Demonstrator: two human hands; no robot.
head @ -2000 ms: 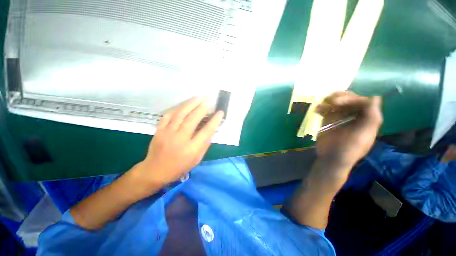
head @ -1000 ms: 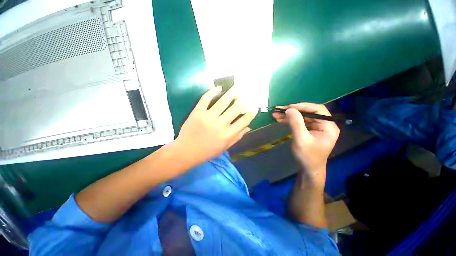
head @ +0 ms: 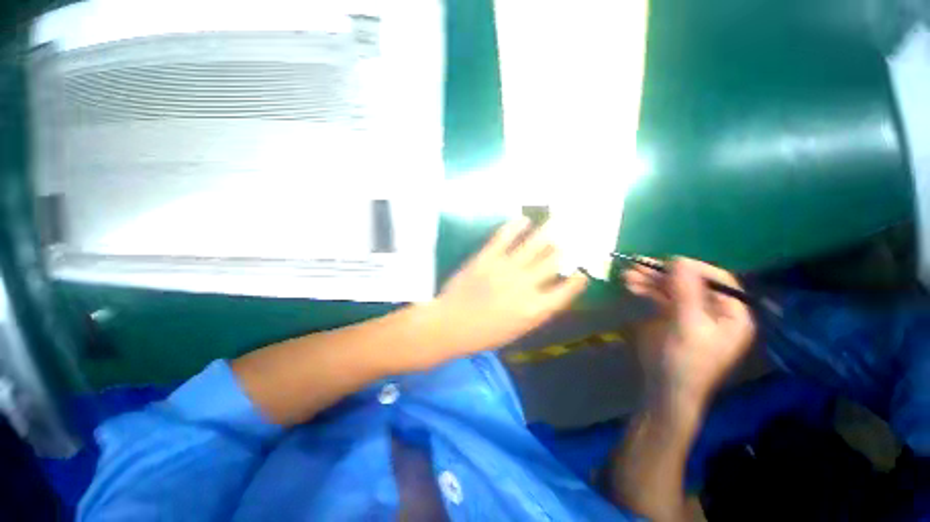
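Observation:
My left hand [head: 510, 285] rests palm down on the near end of the pale release liner strips [head: 571, 112], fingers spread. A small dark adhesive pad [head: 534, 214] shows at its fingertips. My right hand [head: 704, 316] holds dark tweezers [head: 714, 283] like a pencil, with the tip at the strips' near right corner. The silver-grey laptop bottom cover [head: 214, 163] lies at the left, blurred, with a dark pad [head: 381, 225] near its right corner and another [head: 51, 219] near its left corner.
A white protective sheet [head: 413, 133] lies under the cover on the green mat [head: 755, 133]. A dark piece [head: 99, 334] is on the mat at the lower left. A blue sleeve [head: 846, 326] of another person is at the right. A white sheet edge [head: 914, 102] is at the far right.
Since the oldest frame, my left hand has moved from the cover onto the strips, and the tweezers' tip has come to the strips' near end. The view has also shifted.

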